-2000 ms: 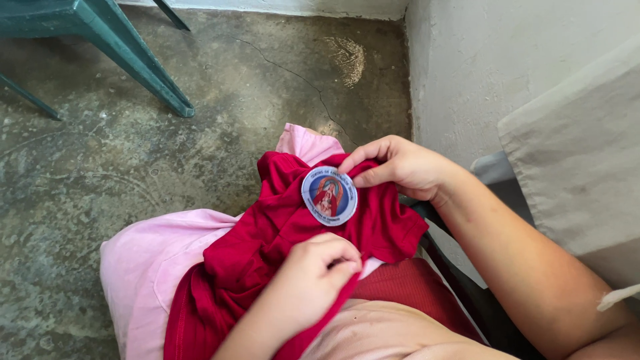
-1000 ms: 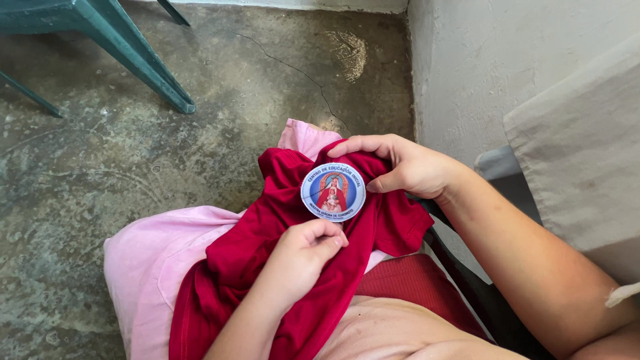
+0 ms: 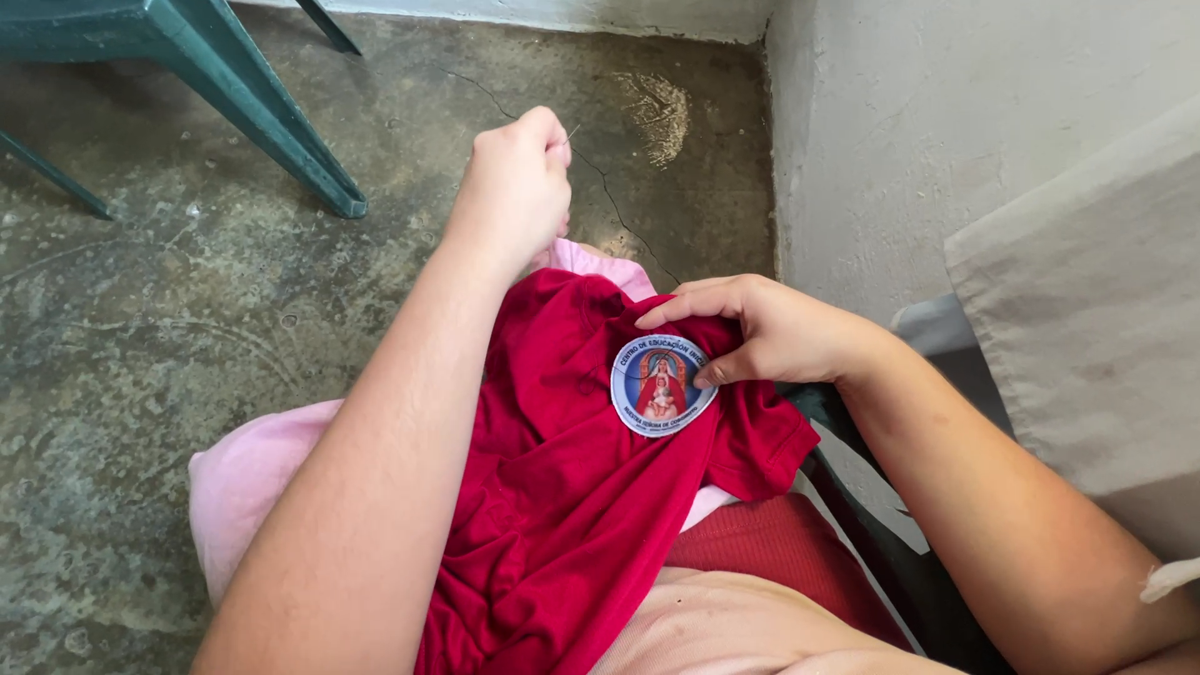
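Observation:
A dark red knit garment (image 3: pixel 562 450) lies over my lap, with a round blue-and-white patch (image 3: pixel 662 398) bearing a printed religious figure and writing on it. My right hand (image 3: pixel 764 333) pinches the garment and the patch's right edge between thumb and fingers. A thin dark thread (image 3: pixel 647 377) curves across the patch. Raised above the far edge of the garment, my left hand (image 3: pixel 525 173) is closed, and a thin sliver like a sewing needle (image 3: pixel 575 132) sticks out at its fingertips. The rest of that sliver is hidden by the fingers.
Pink cloth (image 3: pixel 253 469) lies under the garment. A green plastic chair (image 3: pixel 253 103) stands at the upper left on the cracked concrete floor (image 3: pixel 206 309). On the right are a pale wall (image 3: pixel 872 141), hanging light cloth (image 3: pixel 1087 309) and a dark chair armrest (image 3: pixel 844 478) beside my right arm.
My left hand has moved away from beside the patch, up and forward past the garment's far edge. My right hand still holds the garment at the patch's right side.

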